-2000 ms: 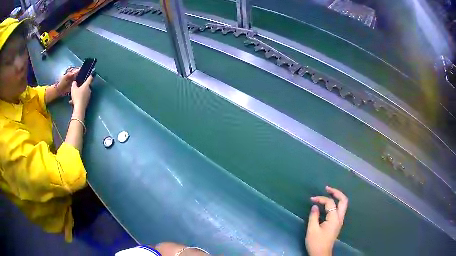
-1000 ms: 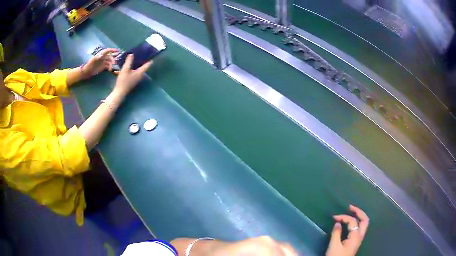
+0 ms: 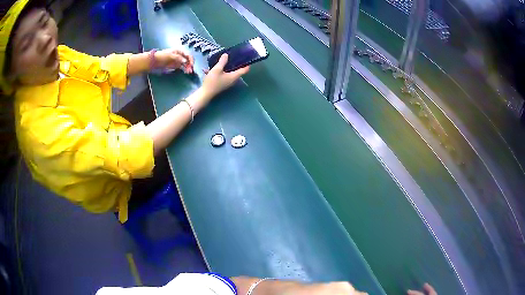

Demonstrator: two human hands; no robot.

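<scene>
My left forearm, in a white sleeve with a blue cuff, reaches in along the bottom edge. My left hand (image 3: 339, 288) is mostly cut off by that edge, and its fingers are hidden. My right hand (image 3: 425, 290) shows only as blurred fingertips at the bottom right edge. Two pale round discs (image 3: 217, 140) (image 3: 238, 141) lie side by side on the green bench (image 3: 230, 201), beyond my left arm. One disc has a dark rim. No held thing is visible in either hand.
A person in yellow (image 3: 80, 138) at left holds a black mobile phone (image 3: 244, 55) over the bench. A toothed strip (image 3: 198, 42) lies near their hands. Green conveyor lanes (image 3: 322, 150) with silver rails (image 3: 380, 150) and upright metal posts (image 3: 341, 52) run at right, carrying toothed strips (image 3: 374, 57).
The view has swung left. My right hand has sunk almost out of the picture. My left arm reaches further right along the bottom. The person's phone is now tilted, with its lit screen showing.
</scene>
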